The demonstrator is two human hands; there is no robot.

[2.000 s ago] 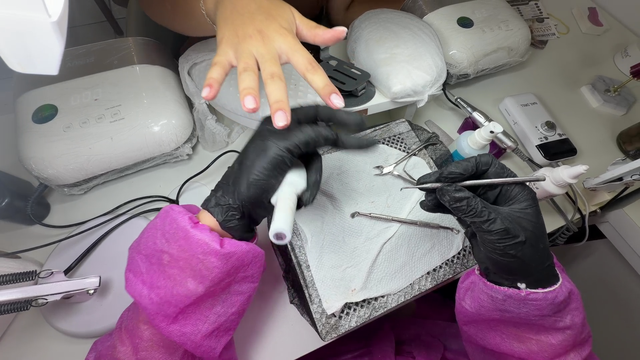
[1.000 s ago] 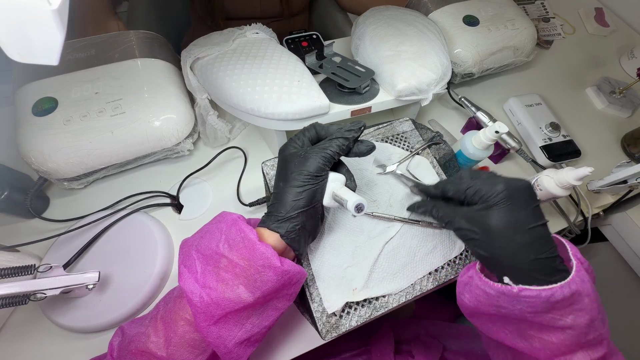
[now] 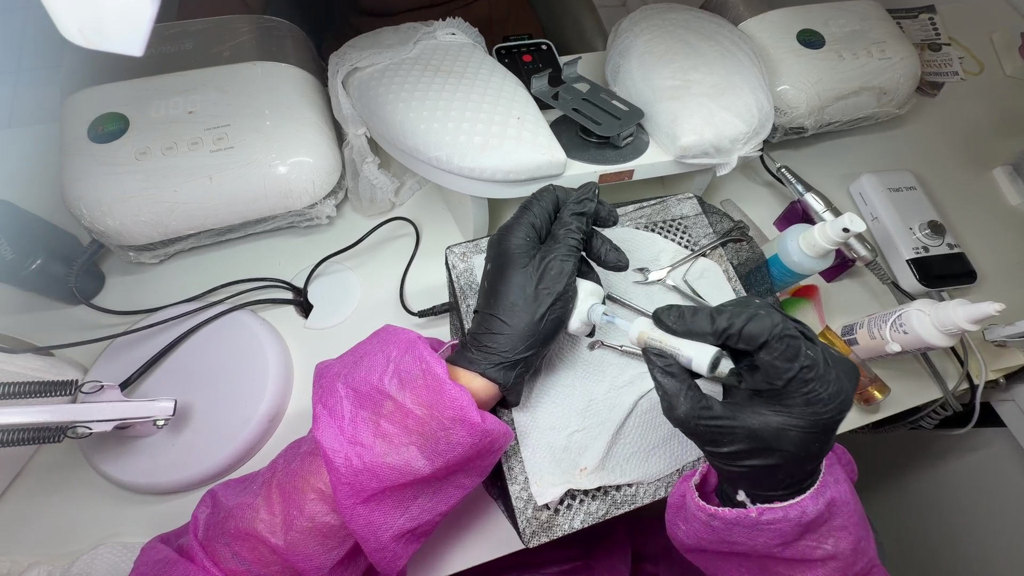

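Both of my hands wear black gloves. My left hand [image 3: 536, 280] is closed around a small white bottle [image 3: 586, 308], its open neck pointing right. My right hand [image 3: 760, 384] holds the white brush cap [image 3: 680, 346] between thumb and fingers; the brush tip is at the bottle's neck. Beneath lies a white paper towel [image 3: 600, 432] on a patterned dust collector [image 3: 560, 520]. Metal cuticle nippers [image 3: 672, 268] rest on the towel above my right hand. A metal hand tool [image 3: 612, 347] lies partly hidden under the cap.
White nail lamps [image 3: 200, 160] stand at the back left and right. A covered hand rest [image 3: 456, 104] and a phone holder [image 3: 592, 104] sit behind. To the right are a blue spray bottle [image 3: 792, 256], a white dropper bottle [image 3: 904, 328] and a nail drill unit [image 3: 912, 228]. A lamp base [image 3: 192, 400] is left.
The other person's hand, above the hand rest earlier, is out of view. My right hand no longer holds the metal tool seen two seconds ago and now holds the brush cap, off the bottle.
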